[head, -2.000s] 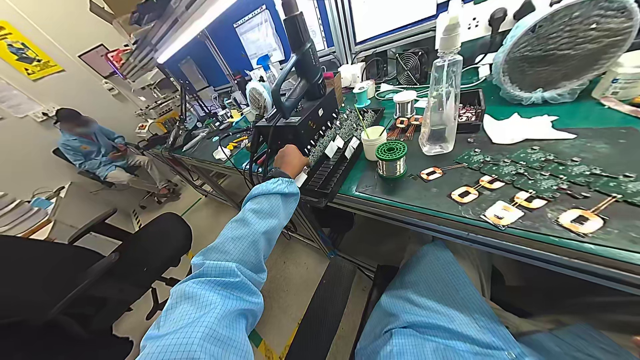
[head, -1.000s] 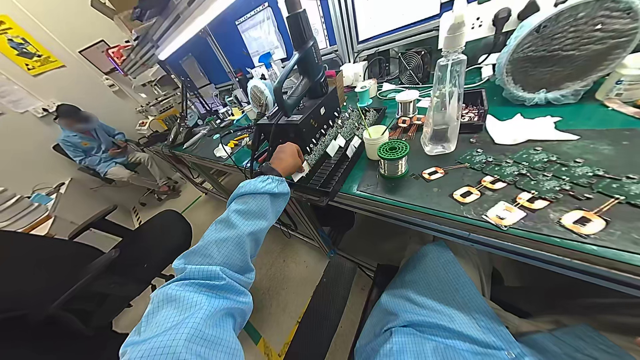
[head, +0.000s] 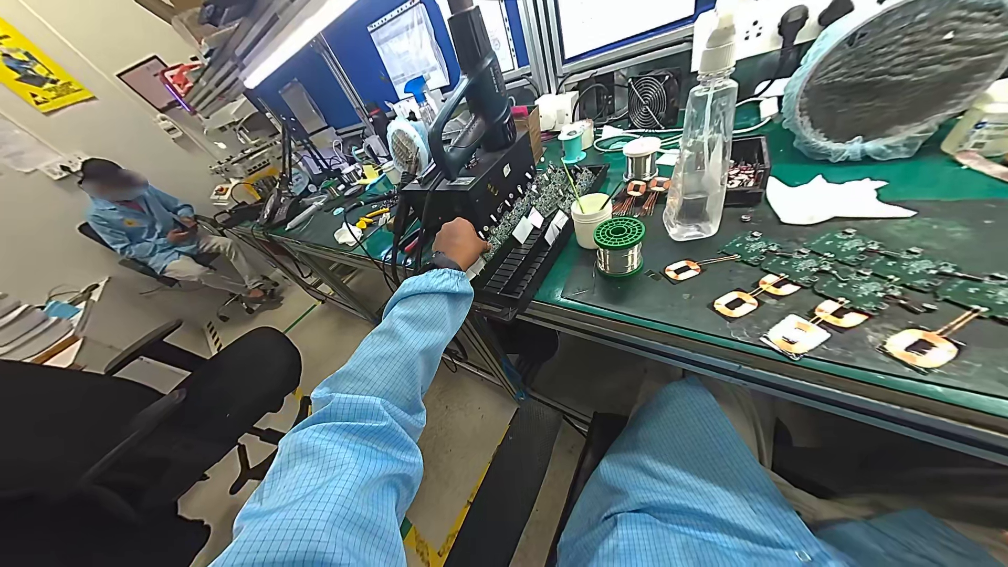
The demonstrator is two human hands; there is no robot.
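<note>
My left hand reaches to the near left end of a black slotted rack, beside a black box-shaped unit. Its fingers are bent, and whether they hold anything is hidden. Small circuit boards stand in a dense row along the rack, with white paper slips near them. To the rack's right are a white cup with thin sticks in it and a green-flanged spool of solder wire. My right hand is not in view. Copper coils lie on the dark mat near more circuit boards.
A clear plastic bottle stands behind the solder spool. A round covered lens is at the back right. A black office chair stands at the left. Farther back, a person in a blue coat sits by the bench.
</note>
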